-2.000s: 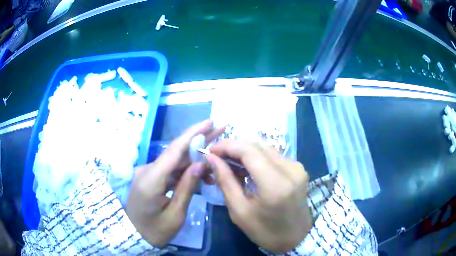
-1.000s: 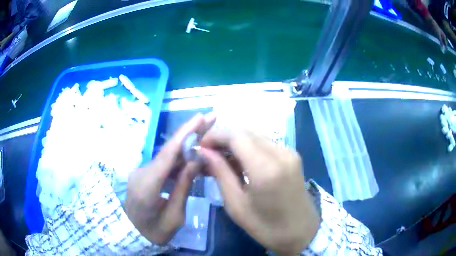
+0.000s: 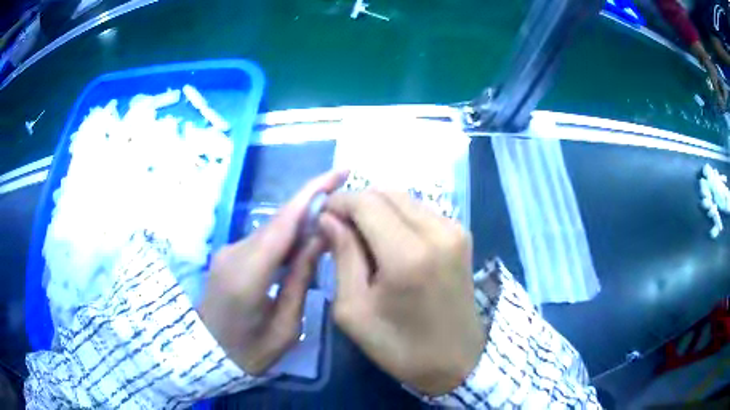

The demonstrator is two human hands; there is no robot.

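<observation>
My left hand (image 3: 260, 288) holds a white plastic head (image 3: 316, 210) between thumb and fingers, in front of the clear insert box. My right hand (image 3: 404, 280) has its thumb and fingertips pinched against the face of the head; a stem insert between them is hidden or too blurred to see. The clear insert box (image 3: 400, 148) lies behind my right hand, with small glinting parts in it. The blue parts tray (image 3: 254, 100) at the left is heaped with white heads (image 3: 140, 180).
A small clear tray (image 3: 308, 352) lies below my hands. A ribbed translucent strip (image 3: 548, 216) and a loose white parts pile (image 3: 714, 196) are at the right. A metal post (image 3: 532, 68) stands by the green belt (image 3: 384, 60), which carries T-shaped units (image 3: 368, 10). A person's arm (image 3: 696, 44) shows at top right.
The T-shaped unit on the belt has moved right and up. The stem insert seen earlier at my right fingertips no longer shows. My fingertips are closer against the head. The whole view has shifted slightly.
</observation>
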